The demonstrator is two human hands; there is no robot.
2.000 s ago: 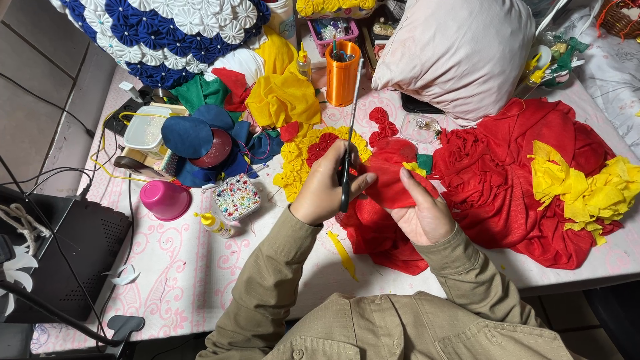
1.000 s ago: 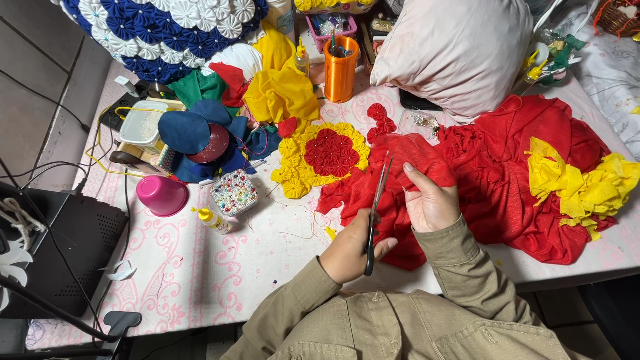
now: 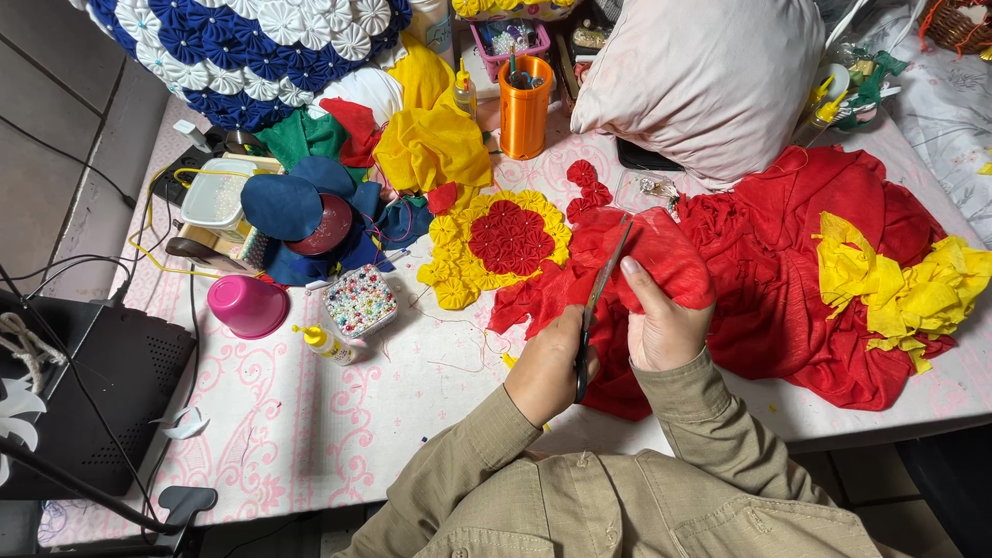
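My left hand (image 3: 547, 364) grips black-handled scissors (image 3: 605, 273), whose blades point up across thin red fabric. Red fabric (image 3: 673, 260) is pinched in my right hand (image 3: 663, 316), its thumb on top, just right of the blades. More red fabric (image 3: 806, 310) spreads over the table to the right, with crumpled yellow fabric (image 3: 891, 283) on it. Left of the scissors lies a round piece of gathered fabric rosettes, with a red centre (image 3: 518, 239) and a yellow border (image 3: 453, 293). Several loose red rosettes (image 3: 587, 190) lie above the blades.
A bead box (image 3: 361, 301), a yellow-capped bottle (image 3: 325, 345) and a pink cup (image 3: 248, 307) stand left. Behind are an orange holder (image 3: 525, 108) with tools, yellow fabric (image 3: 434, 147), blue fabric circles (image 3: 281, 208) and a pale cushion (image 3: 705, 85). A black device (image 3: 93, 395) stands far left.
Two seconds ago my hands were together over the rosette piece, holding red fabric, with the scissors pointing up. They have since moved apart, the rosette piece is uncovered, and the blades now lie across the red fabric.
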